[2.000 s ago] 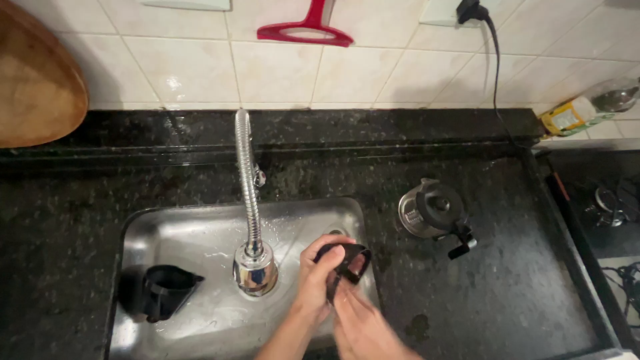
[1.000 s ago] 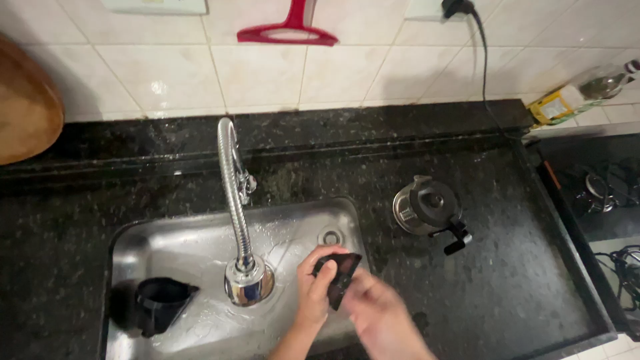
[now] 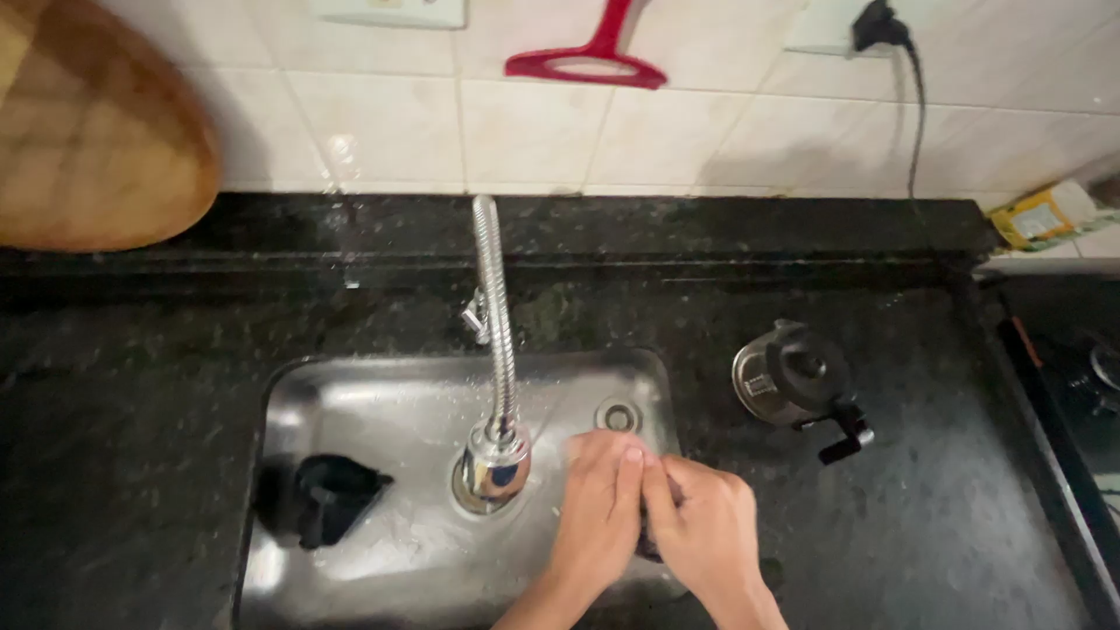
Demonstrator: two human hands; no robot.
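My left hand (image 3: 604,499) and my right hand (image 3: 707,518) meet over the right side of the stainless steel sink (image 3: 411,577), thumbs together. Between them is a dark plastic piece (image 3: 649,541), mostly hidden by the fingers; both hands appear closed on it. Left of my hands, the chrome faucet head (image 3: 497,464) hangs on its flexible spring hose (image 3: 497,324). A black plastic part, like a filter holder (image 3: 337,497), lies at the sink's left side. The drain (image 3: 618,416) shows just above my fingers. Right of the sink stands a glass coffee pot with a black lid (image 3: 792,372).
A round wooden board (image 3: 105,149) leans on the tiled wall at the left. A red squeegee-like tool (image 3: 586,66) hangs above. A black plug (image 3: 879,31) with its cord is at upper right. A yellow package (image 3: 1041,219) and a stove (image 3: 1072,359) are at the right.
My right hand has come in against my left, and the dark piece, plainly visible between my hands earlier, is now mostly covered. The coffee pot and the black part in the sink have stayed put.
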